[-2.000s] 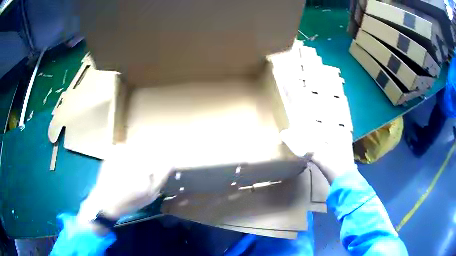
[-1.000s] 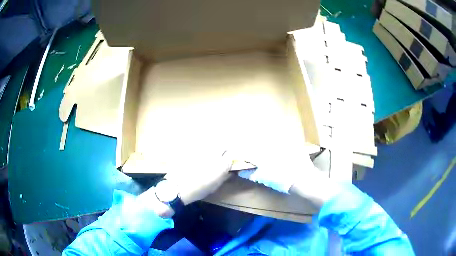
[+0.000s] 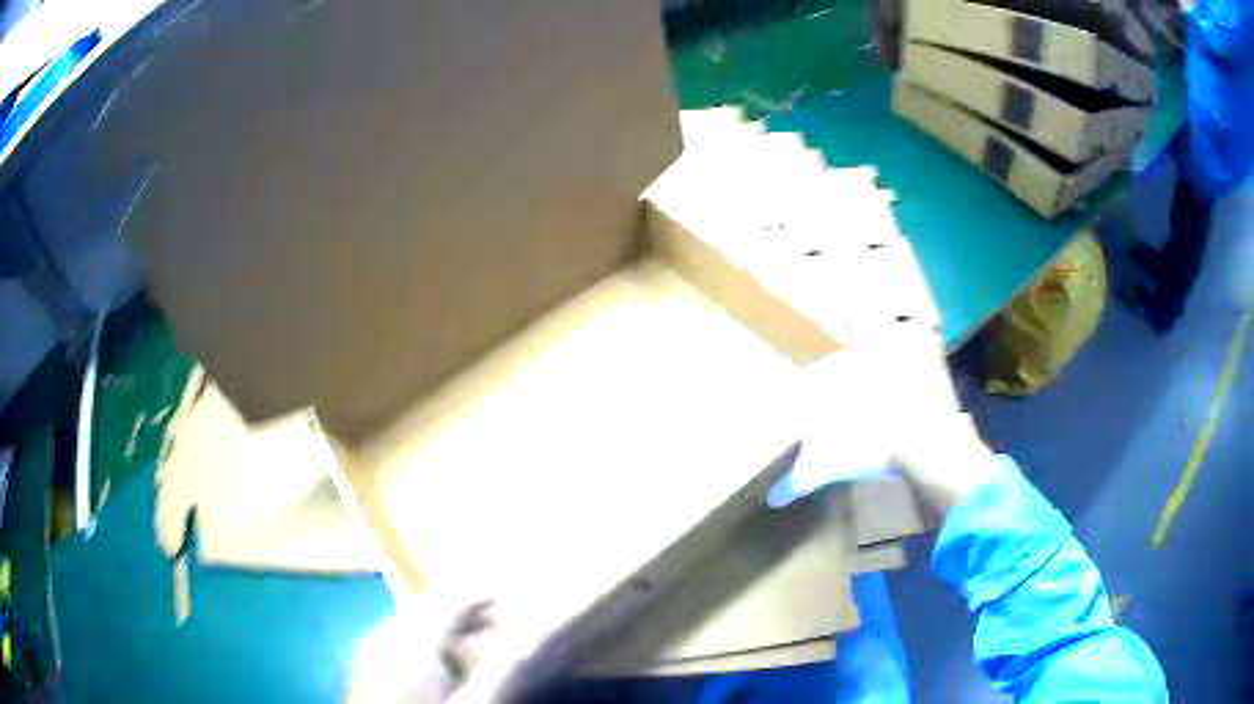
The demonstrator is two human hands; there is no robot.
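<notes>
A brown cardboard box tray (image 3: 550, 426) is turned at an angle above the pile of flat blanks (image 3: 825, 255), its large lid panel (image 3: 413, 193) standing up behind it in shadow. My right hand (image 3: 866, 413), partly washed out by glare, holds the tray's near right corner. My left hand (image 3: 440, 653) is blurred at the bottom edge, at the tray's near left corner. The low side walls stand up. The front wall is in shadow.
Shallow boxes with dark printed squares are stacked (image 3: 1018, 103) at the back right of the green bench (image 3: 983, 268). A yellow bag (image 3: 1052, 323) is beside the bench. A person in blue (image 3: 1217, 103) stands at the far right. Thin scraps lie at left.
The tray has turned, its right side now farther back and its left side nearer me. My hands have moved from the middle of the front wall out to its two ends.
</notes>
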